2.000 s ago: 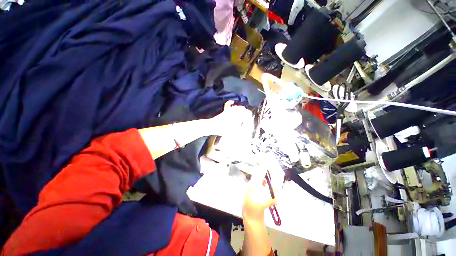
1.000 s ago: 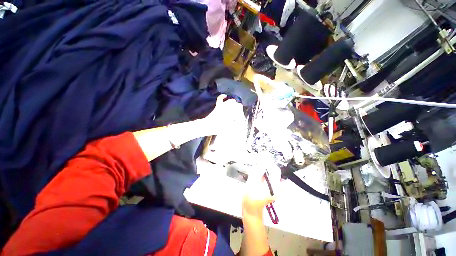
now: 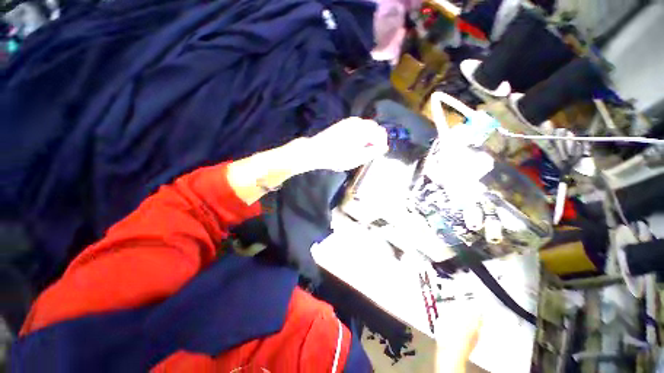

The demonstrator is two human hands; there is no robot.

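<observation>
The overlock machine (image 3: 459, 207) is partly washed out by glare. Red-handled thread snips (image 3: 429, 300), blurred, lie on the white table (image 3: 375, 273) just in front of it. My left hand (image 3: 353, 144) is at the machine's left side, its fingertips against a bluish bit of fabric (image 3: 397, 136); whether they grip it is unclear. My right hand (image 3: 460, 335) is low on the table, right of the snips, overexposed; its fingers cannot be made out. Grey fabric (image 3: 302, 218) hangs under my left forearm.
A large navy fabric heap (image 3: 182, 95) fills the left. A white lamp arm (image 3: 445, 105) bends over the machine. A black strip (image 3: 499, 286) crosses the table. Black thread cones (image 3: 520, 55) stand behind. Dark trimmings (image 3: 393, 346) lie below the table edge.
The view has shifted, so the scene sits further right. My right hand has left the snips and moved down and right. My left hand has moved up and away from the needle area.
</observation>
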